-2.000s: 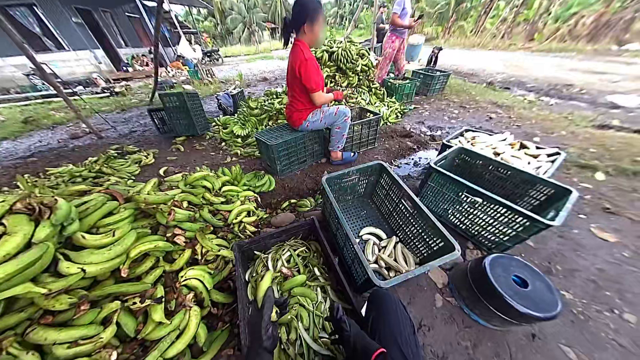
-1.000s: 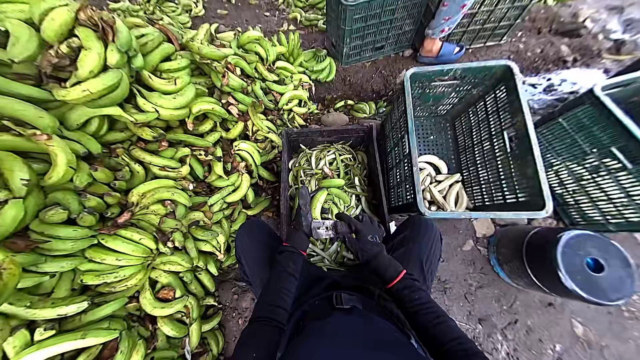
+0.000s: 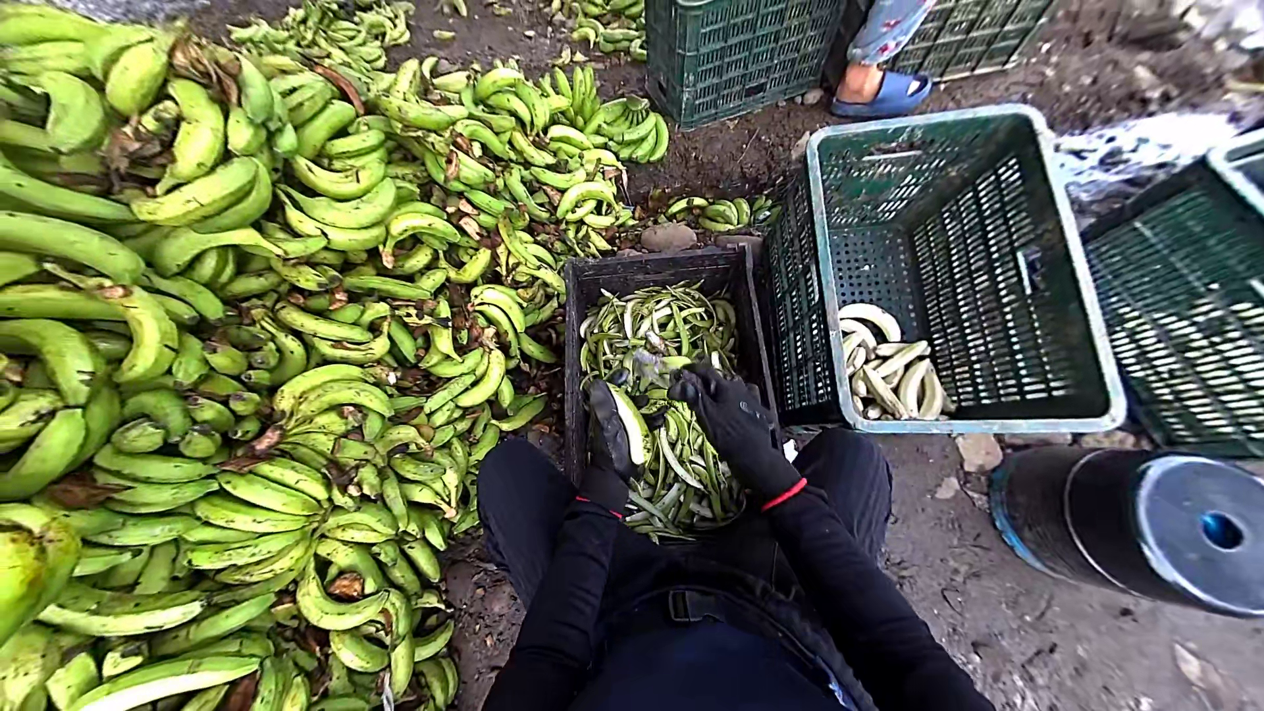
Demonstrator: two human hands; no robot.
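Observation:
My left hand (image 3: 610,434), in a black glove with a red cuff edge, is closed around a partly peeled green plantain (image 3: 629,425). Just right of it my right hand (image 3: 726,420), gloved alike, has its fingers bent together near the plantain's upper end; whether it holds a small tool is too blurred to tell. Both hands are over a dark plastic crate (image 3: 752,326) between my knees, filled with green and white peel strips (image 3: 681,469). Several peeled plantains (image 3: 889,370) lie in the near left corner of a green plastic crate (image 3: 1081,326) to the right.
A large heap of green plantains (image 3: 257,504) covers the ground on the left. Another green crate (image 3: 1175,326) stands at the right edge, above a dark cylindrical container (image 3: 1086,518). A person's foot in a blue sandal (image 3: 882,96) is beside crates (image 3: 741,59) at the top. A stone (image 3: 669,237) lies behind the peel crate.
The view has swung down from the yard to the crate. Since one second ago my hands have moved slightly apart, and a plantain with pale flesh now shows in my left hand.

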